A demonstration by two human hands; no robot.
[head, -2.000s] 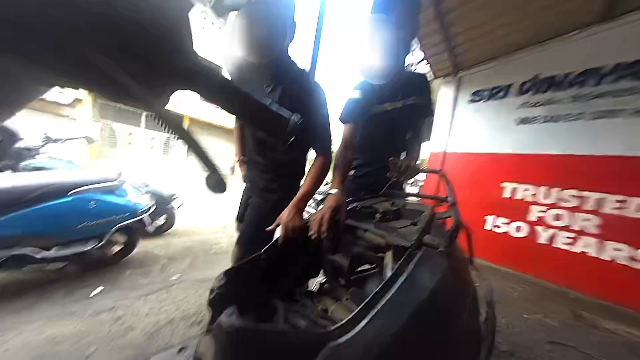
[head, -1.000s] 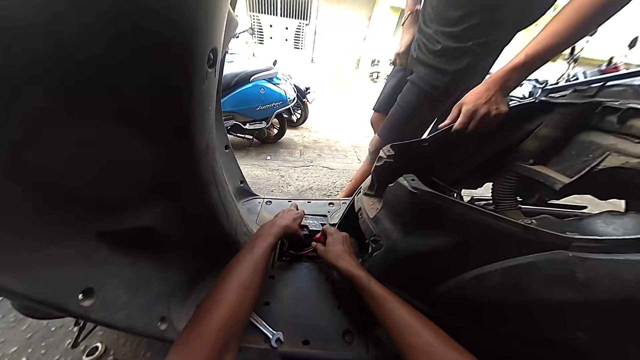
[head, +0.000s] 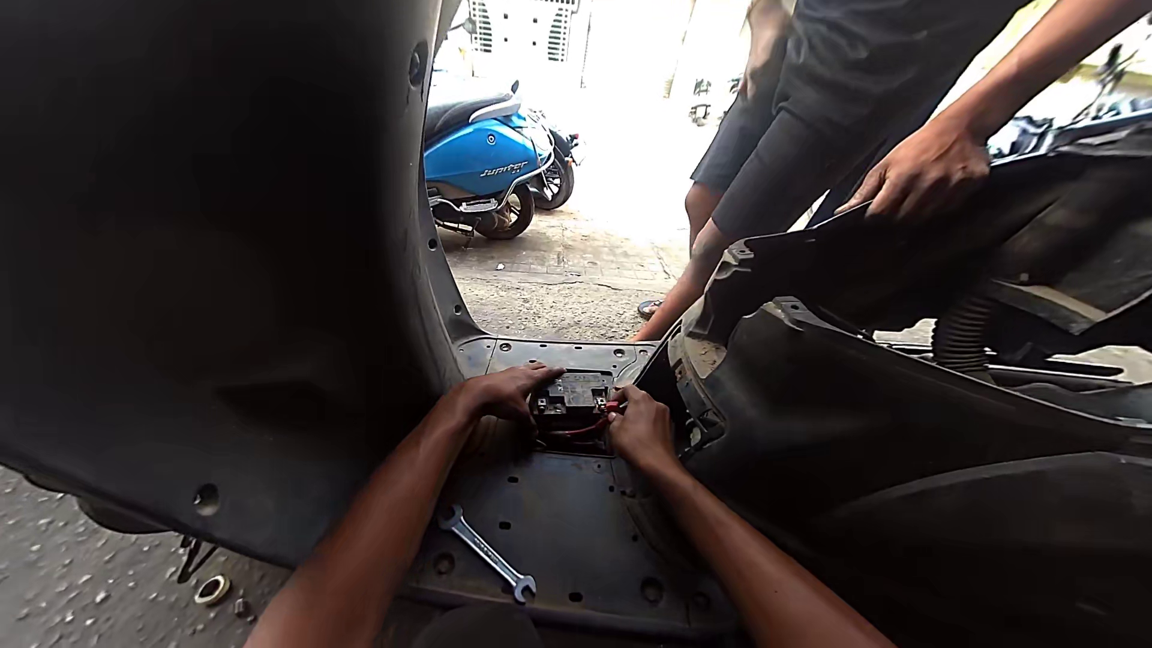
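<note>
A black battery (head: 574, 394) sits in an opening in the scooter's floorboard (head: 540, 504), with metal terminals on its near side. My left hand (head: 508, 393) rests at the battery's left end, fingers on its top and side. At its right terminal, my right hand (head: 641, 427) grips a red cable end (head: 613, 407) between thumb and fingers. The red cable (head: 576, 434) runs leftward along the battery's near side. On the floorboard nearer to me lies a double open-ended spanner (head: 487, 553), touched by neither hand.
The scooter's dark front panel (head: 207, 225) rises at left, its body panel (head: 900, 432) at right. Another person's hand (head: 931, 171) holds that panel's upper edge; their legs are beyond. A blue scooter (head: 486, 157) stands behind. A metal ring (head: 212, 590) lies on the ground.
The view has swung down from two standing people to the floorboard. Since one second ago, my left hand has shifted to the battery's left end, and more of the battery shows.
</note>
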